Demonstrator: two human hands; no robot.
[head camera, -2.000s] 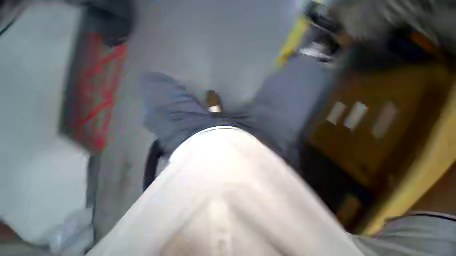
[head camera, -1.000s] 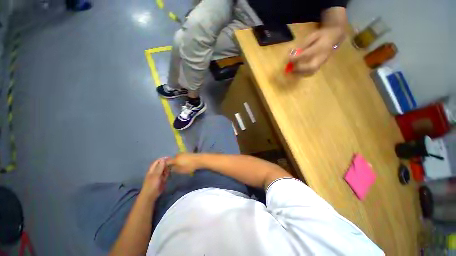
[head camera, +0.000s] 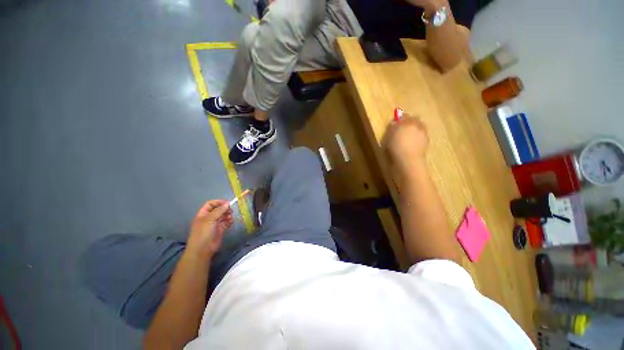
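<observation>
My left hand (head camera: 211, 227) is bare and raised above my lap. It pinches a thin white stick with an orange end (head camera: 239, 197), which looks like a cigarette. My right hand (head camera: 408, 142) is bare and reaches over the wooden desk (head camera: 438, 164). Its fingers are closed around a small red object (head camera: 398, 114), possibly a lighter; only its end shows.
Another person's wrist with a watch (head camera: 438, 16) rests at the desk's far end, near a dark flat wallet-like thing (head camera: 383, 48). Pink sticky notes (head camera: 473, 234) lie on the desk. A clock (head camera: 602, 161), red box (head camera: 546, 176) and black cup (head camera: 532, 207) stand right. The person's shoes (head camera: 252, 142) are on the floor.
My hands, together before, are apart. My right hand has moved onto the desk and holds the red object the other person held. The white stick now shows in my left hand.
</observation>
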